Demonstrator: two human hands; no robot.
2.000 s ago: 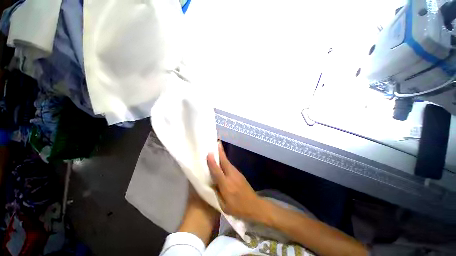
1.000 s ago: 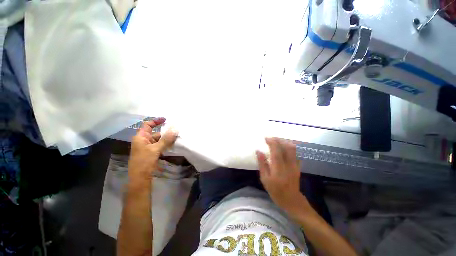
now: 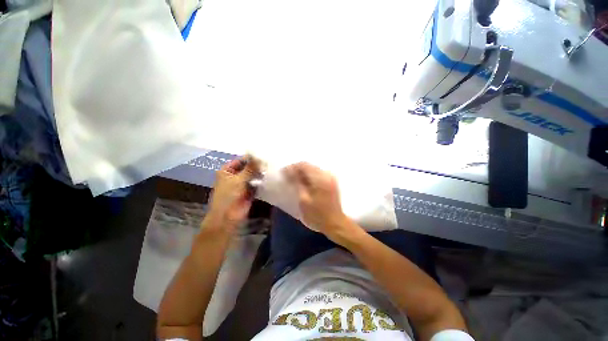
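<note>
A white fabric panel (image 3: 363, 203) lies over the near edge of the white table, its near part hanging a little over the ruled strip. It is overexposed and merges with the table. My left hand (image 3: 233, 190) pinches the panel's left near corner between thumb and fingers. My right hand (image 3: 315, 196) is on the panel just to the right of the left hand, its fingers bent and blurred; whether it grips the cloth cannot be told.
The sewing machine head (image 3: 467, 60) stands at upper right. A black smartphone (image 3: 508, 164) lies right of the needle area. Cream cut pieces (image 3: 113, 93) hang over the table's left edge. Pale pieces (image 3: 180, 256) hang below the table. The ruled scale (image 3: 453, 211) runs along the near edge.
My right hand has moved left along the panel, close to my left hand. My left hand has shifted slightly right and now pinches the corner. The panel's right near corner now shows over the ruled edge.
</note>
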